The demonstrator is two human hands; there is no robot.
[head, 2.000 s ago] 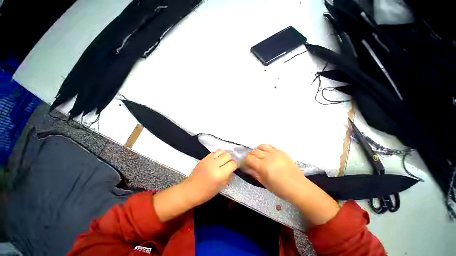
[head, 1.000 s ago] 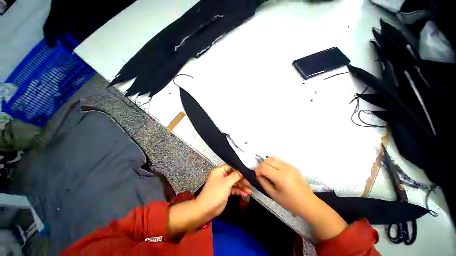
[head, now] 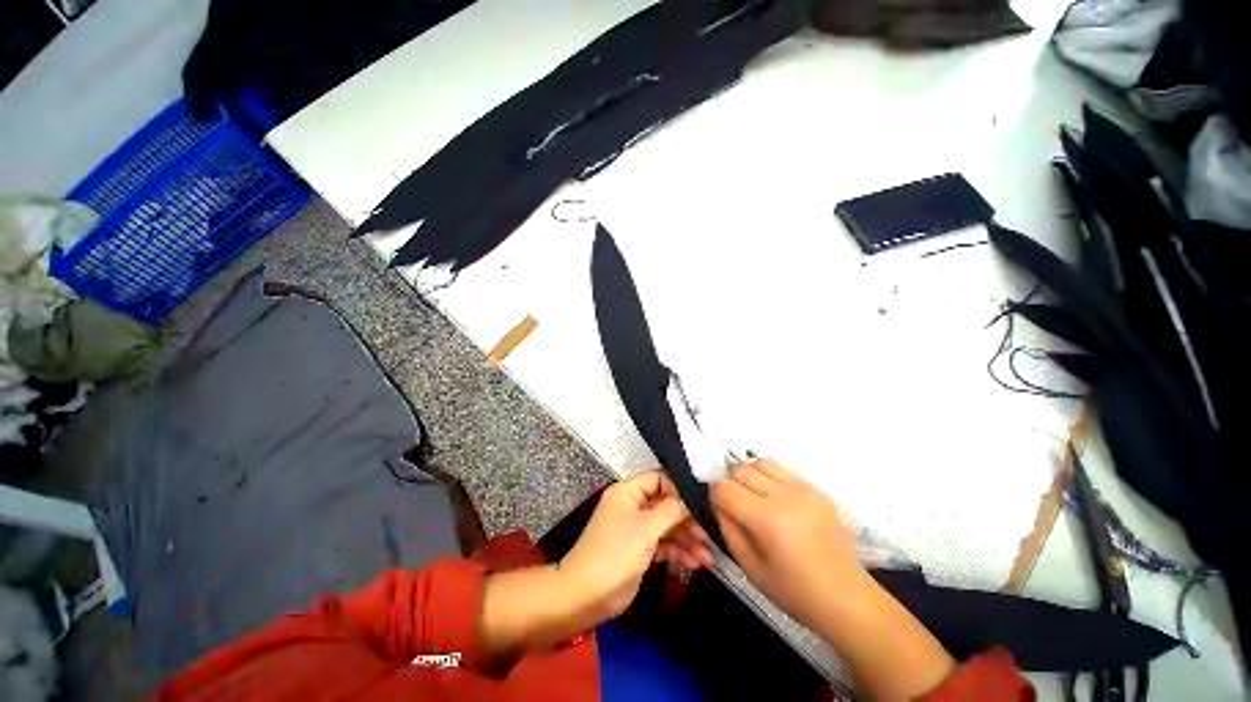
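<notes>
A long black strip (head: 634, 350) with pointed ends lies across the front edge of the white table. My left hand (head: 638, 538) grips its middle at the table edge. My right hand (head: 775, 528) pinches the strip just beside it, the two hands nearly touching. One pointed end reaches up and left; the other part comes out from under my right forearm and ends at the lower right. A pale piece with a dark edge (head: 700, 436) lies against the strip above my hands. My fingertips partly hide the strip.
A black strip stack (head: 549, 144) lies at the upper left, a phone (head: 914, 211) at the upper right. A black heap (head: 1152, 329) is at the right, with shears (head: 1100, 535) partly under the strip's right end. A blue crate (head: 185, 206) and grey cloth (head: 275, 453) are left of the table.
The view has shifted left, so the table things sit further right. The strip's upper end has swung more upright. My left hand has dropped to the table edge and still holds the strip.
</notes>
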